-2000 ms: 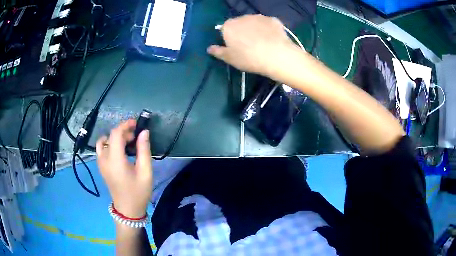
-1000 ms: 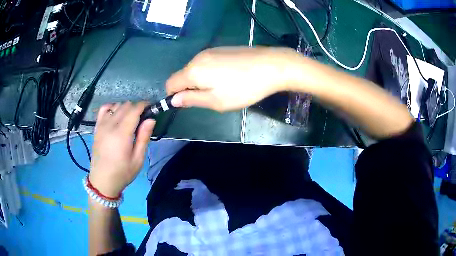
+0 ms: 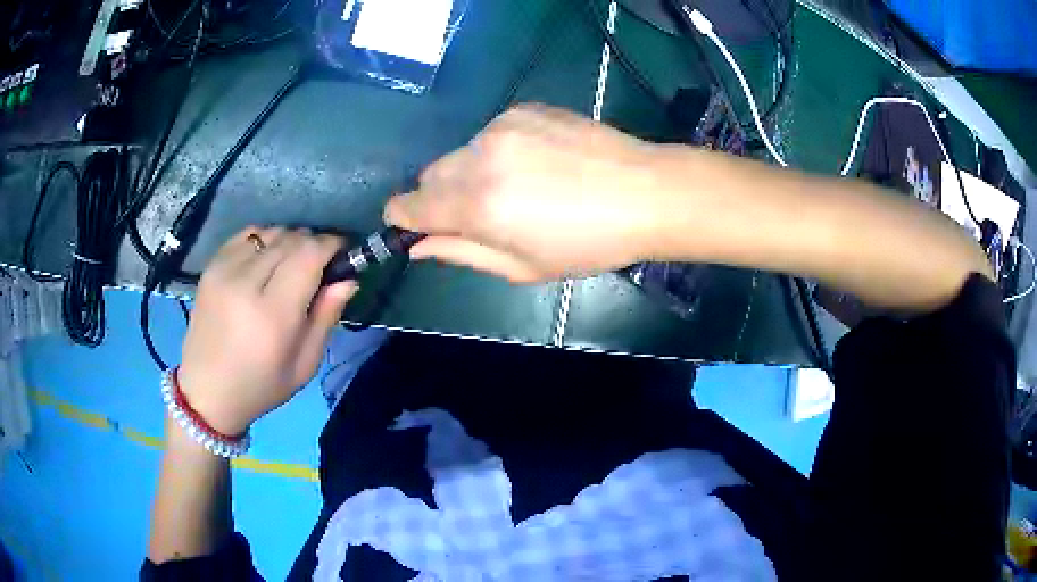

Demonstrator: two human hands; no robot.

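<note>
My left hand point(image 3: 262, 324) is closed on one black cable connector point(image 3: 339, 268) at the bench's front edge. My right hand point(image 3: 512, 199) pinches a second black connector point(image 3: 395, 241) end to end with it. Silver rings show between the two; whether they are fully joined I cannot tell. A display device with a white screen point(image 3: 404, 28) lies at the top in clear film. A dark device in shiny film point(image 3: 671, 284) lies partly hidden under my right forearm.
Coiled black cable point(image 3: 85, 250) lies at the left bench edge, a black box with green lights point(image 3: 21, 97) at upper left. A white cable point(image 3: 733, 71) runs right. A white paper sheet point(image 3: 980, 210) and a dark mouse pad point(image 3: 904, 142) are at right.
My right hand has come from the upper middle down to my left hand and now holds a connector against the other. The view has shifted slightly.
</note>
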